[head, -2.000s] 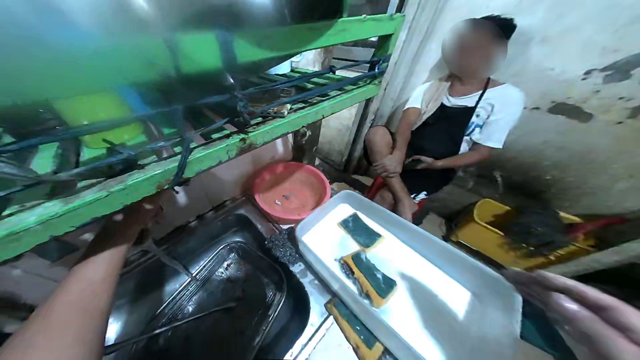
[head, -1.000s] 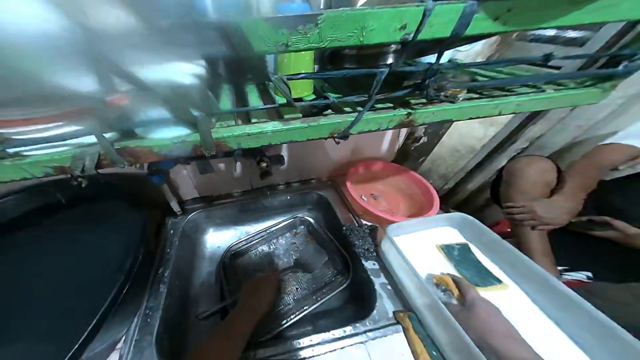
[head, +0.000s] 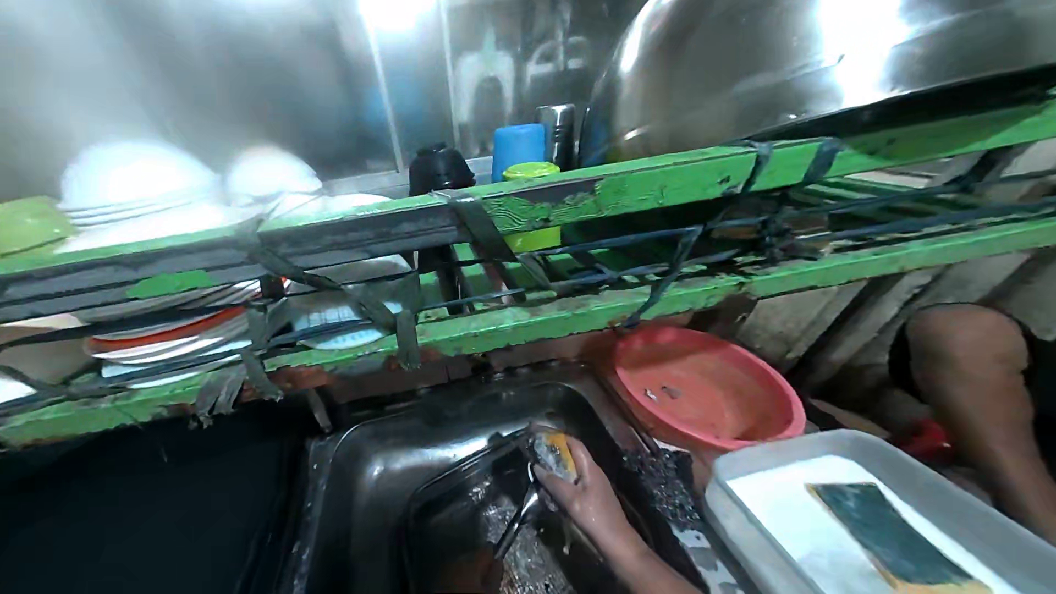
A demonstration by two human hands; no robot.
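My right hand (head: 587, 495) is closed around a yellow sponge (head: 559, 455) over the metal sink basin (head: 371, 487). The sponge lies against the upper end of a metal utensil (head: 518, 520), whose kind I cannot make out. My left hand (head: 470, 571) is dark and partly cut off at the lower edge, at the utensil's lower end. Beneath both hands a rectangular wire or mesh tray (head: 429, 503) lies in the basin. A green and yellow scouring sponge (head: 887, 528) rests in the grey plastic tub (head: 742, 511) at the right.
A red plastic basin (head: 709, 388) stands behind the sink's right corner, near a dark scouring mesh (head: 664, 487). The green wooden rack (head: 528, 318) with bowls, plates and cups crosses above the sink. A person's knee (head: 969, 355) is at the right. A large black surface (head: 140, 503) lies left.
My right hand has moved from the grey tub to over the sink, with a yellow sponge in it. The view has swung left since two seconds ago.
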